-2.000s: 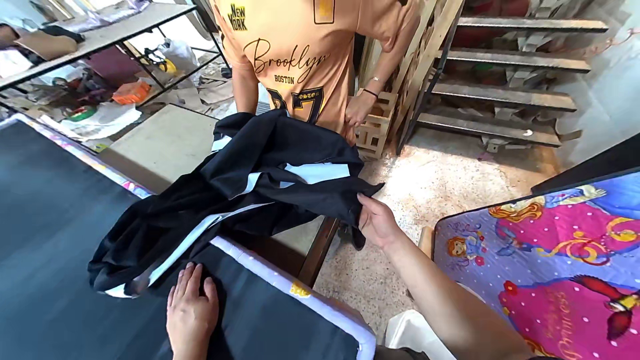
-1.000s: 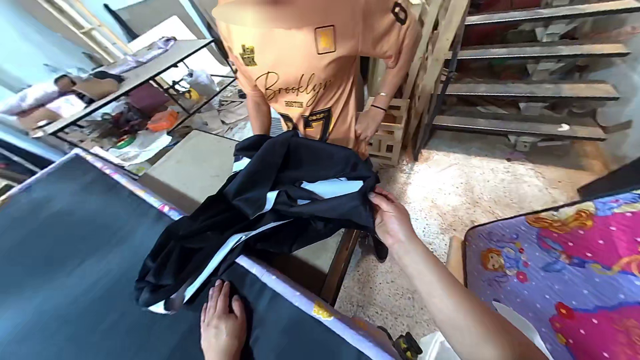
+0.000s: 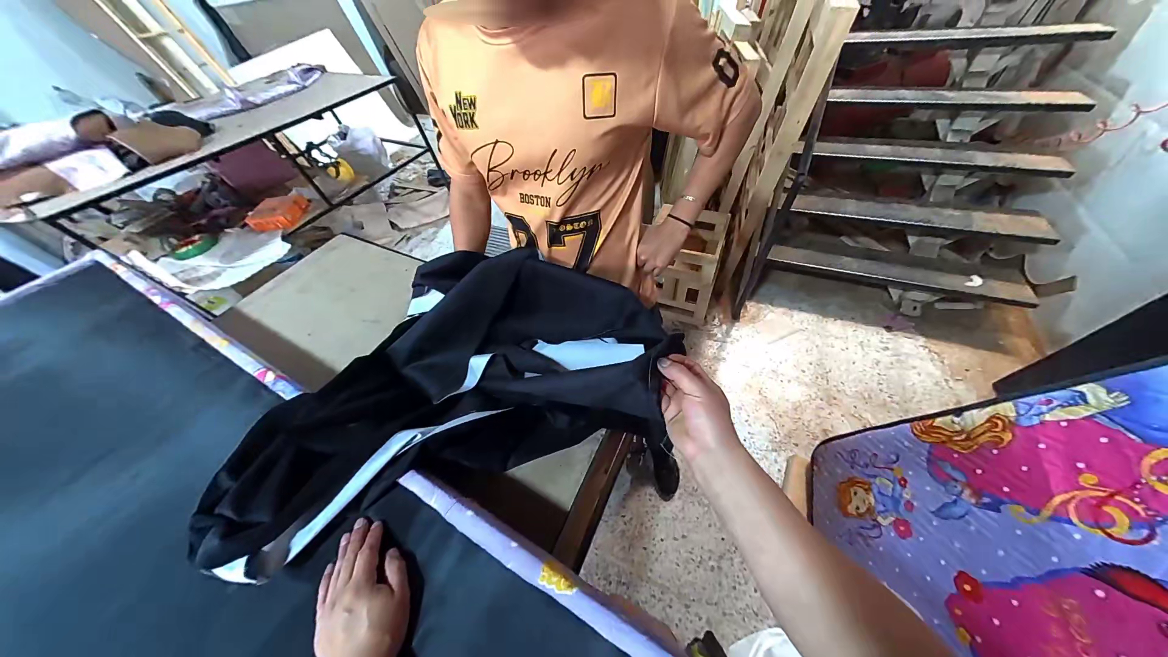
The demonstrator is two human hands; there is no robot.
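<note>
A bunched black fabric (image 3: pixel 547 301) with pale blue-white strips lies across the near mattress-like panel and the board behind it. My right hand (image 3: pixel 698 406) pinches the fabric's right end between thumb and fingers. Flat on the dark face of the panel (image 3: pixel 119 383) rests my left hand (image 3: pixel 363 589), palm down, just below the fabric's lower edge, with nothing gripped. The panel has a lilac printed border. Some of the fabric's folds hide one another.
A person (image 3: pixel 566 137) in an orange shirt stands behind the fabric. Slatted metal steps (image 3: pixel 931 155) rise at the right, above a colourful printed panel (image 3: pixel 1004 520). A cluttered table (image 3: pixel 301 96) stands back left; a wooden crate (image 3: pixel 693 274) is beside the person.
My right hand keeps its hold on the fabric's end, and my left hand stays flat on the dark panel. The view has shifted somewhat.
</note>
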